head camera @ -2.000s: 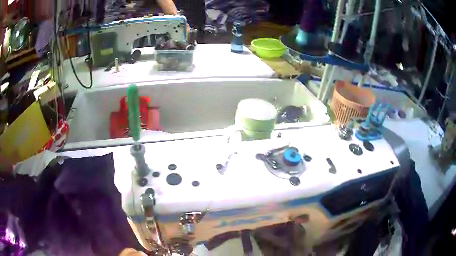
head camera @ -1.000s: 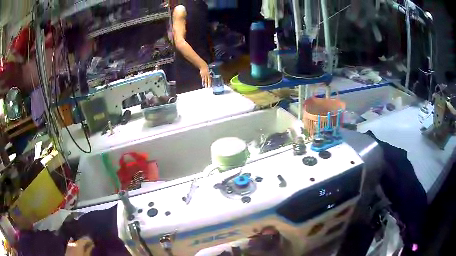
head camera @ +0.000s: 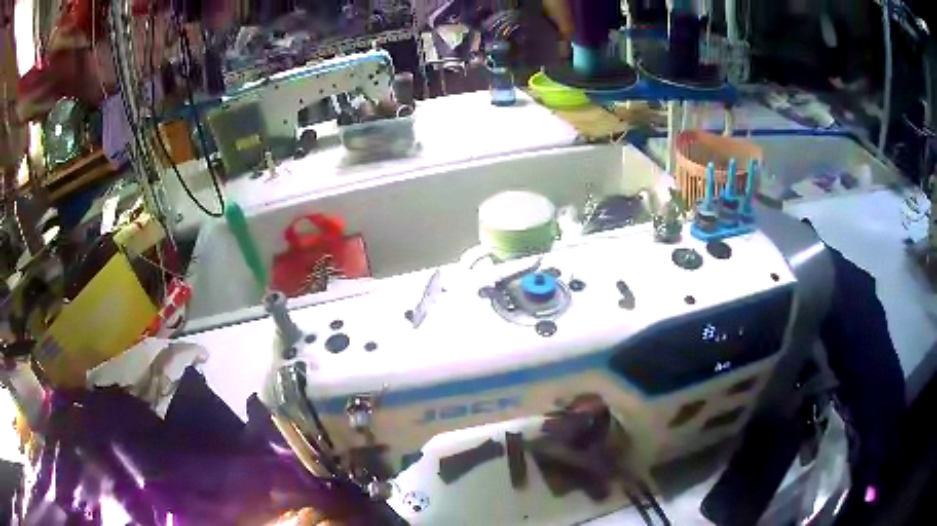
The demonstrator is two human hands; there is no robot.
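Note:
Dark purple cloth (head camera: 195, 452) lies in folds at the lower left, beside the needle end of the white JACK sewing machine (head camera: 442, 349). Part of a hand, seemingly my left hand (head camera: 298, 516), shows at the bottom edge by the cloth; it is cut off and blurred, so its grip cannot be told. My right hand is not in view. Small dark scraps (head camera: 471, 459) lie on the machine bed under the arm. A slim dark tool (head camera: 645, 503) lies beside them. The control panel (head camera: 709, 339) shows lit digits.
A green-handled tool (head camera: 245, 245) stands at the head's left end. Behind the machine, the trough (head camera: 421, 205) holds a red bag (head camera: 344, 262) and pale green-white cylinder (head camera: 517, 224). An orange basket (head camera: 716, 170) stands behind the blue pegs (head camera: 729, 205). Dark cloth (head camera: 858, 318) hangs at right.
The view has shifted, bringing the scraps and tool on the bed into sight. The visible hand is now nearer the needle end. The person's arm across the table is no longer visible there.

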